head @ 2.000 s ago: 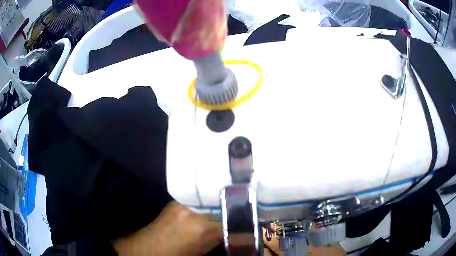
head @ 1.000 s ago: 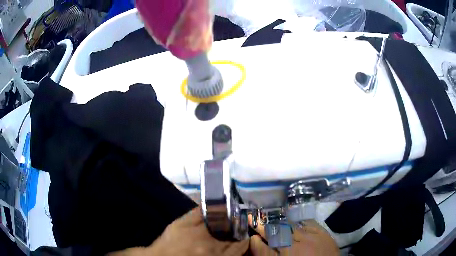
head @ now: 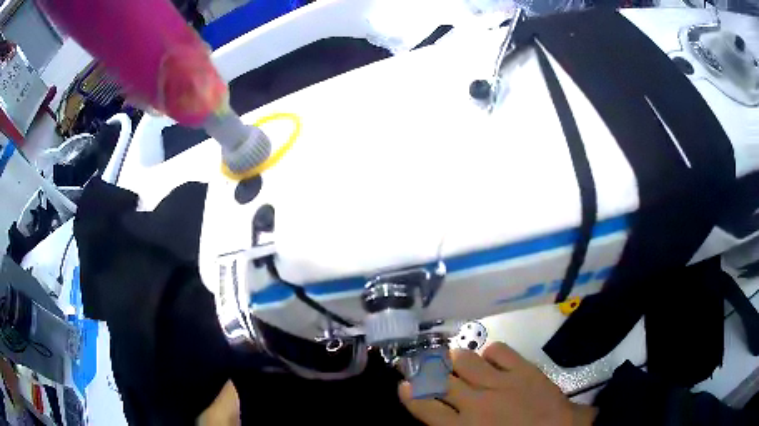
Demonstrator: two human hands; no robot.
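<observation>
The black garment cloth [head: 162,333] hangs over the left side of the white sewing machine head [head: 399,158] and spreads below it. The shiny metal guard loop [head: 235,304] and round tension dial [head: 391,316] are on the head's front. My right hand [head: 499,387] is bare, palm down, right of the needle area. Its fingers reach the black cloth's edge, partly hidden by metal parts; a grip is not clear. My left hand [head: 220,408] shows only as a small strip of skin at the bottom edge, its fingers hidden. The needle is hidden.
Black bands [head: 616,108] drape over the machine's right side. A magenta thread cone [head: 150,54] stands above the head at upper left. A white trough rim [head: 150,137] holds black cloth behind. A small yellow item [head: 569,305] lies right of the needle area.
The view has turned, and the head looks tilted and further left. My left hand has moved left, mostly out of sight. My right hand shows more fully, with black cloth between the hands.
</observation>
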